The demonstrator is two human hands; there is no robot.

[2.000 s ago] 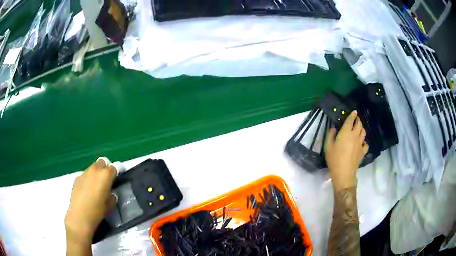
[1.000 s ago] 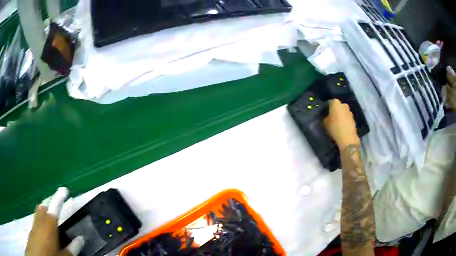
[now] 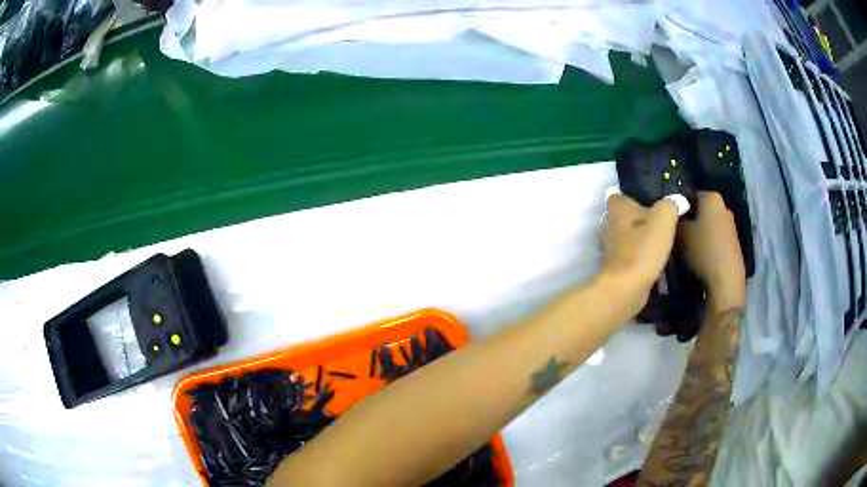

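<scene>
Two groups of black plastic frames with yellow dots lie side by side at the right; the nearer-left group (image 3: 656, 171) is between my hands. My left hand (image 3: 642, 238), with white finger cots, grips its left side and top. My right hand (image 3: 713, 238) is on its right side, fingers mostly hidden. Another small stack of black frames (image 3: 166, 295), with a window and yellow dots, lies at the left, untouched. An orange tray (image 3: 323, 348) of small black pieces (image 3: 252, 418) sits at the bottom, partly covered by my left forearm.
A green conveyor belt (image 3: 333, 133) runs across behind the white-covered bench (image 3: 399, 247). White sheets (image 3: 399, 43) are piled beyond it and at the right, beside white slotted trays (image 3: 841, 190). Clear bags with dark contents (image 3: 48, 38) are at the far left. Small white discs lie at lower right.
My left hand has let go of the left frames and crossed over to the right group. My right hand has stayed at that group. The camera view has shifted.
</scene>
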